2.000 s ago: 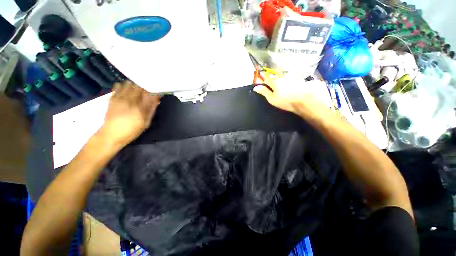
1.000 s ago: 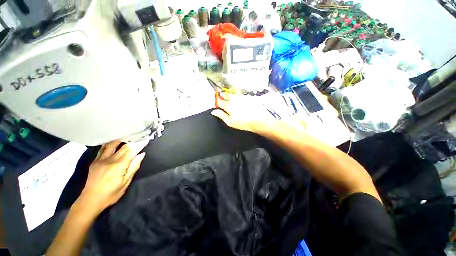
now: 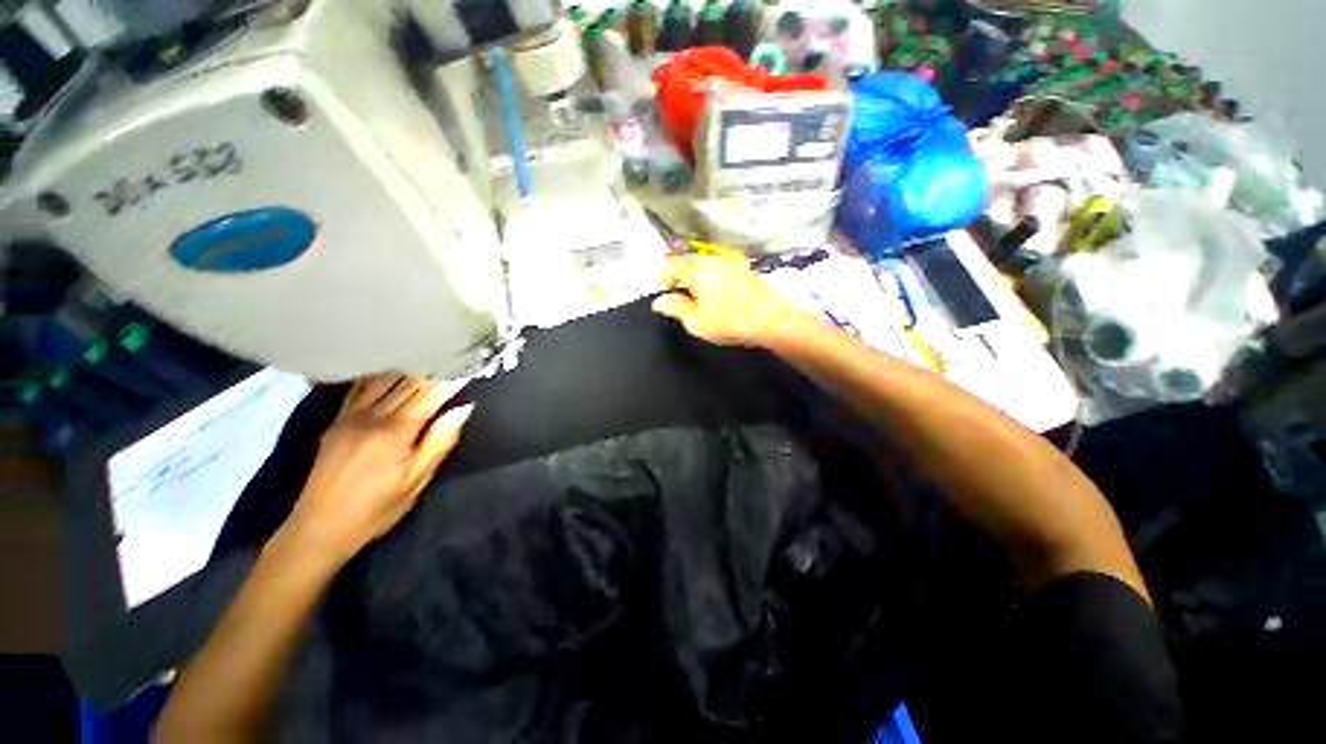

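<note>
A black garment (image 3: 625,567) lies wrinkled over the lap and up onto the machine table. Its smooth matte waistband (image 3: 582,381) lies under the front of the cream sewing machine head (image 3: 291,204). My left hand (image 3: 381,443) lies on the waistband's left part beside the needle area, its fingertips partly hidden under the machine head. My right hand (image 3: 720,301) holds the waistband's upper right edge, next to orange-yellow handles that it partly covers. The clamp area (image 3: 502,353) is small and blurred.
A control panel (image 3: 768,163) stands behind my right hand, with a blue plastic bag (image 3: 913,163) and red plastic bag (image 3: 698,99). A smartphone (image 3: 953,282) and thin pens lie right. A white paper sheet (image 3: 189,472) lies left. Clear bags (image 3: 1163,313) hold thread cones.
The view has swung right, so the machine head stands further left. My left hand has moved in close beside the needle area. My right hand stays at the waistband's right edge.
</note>
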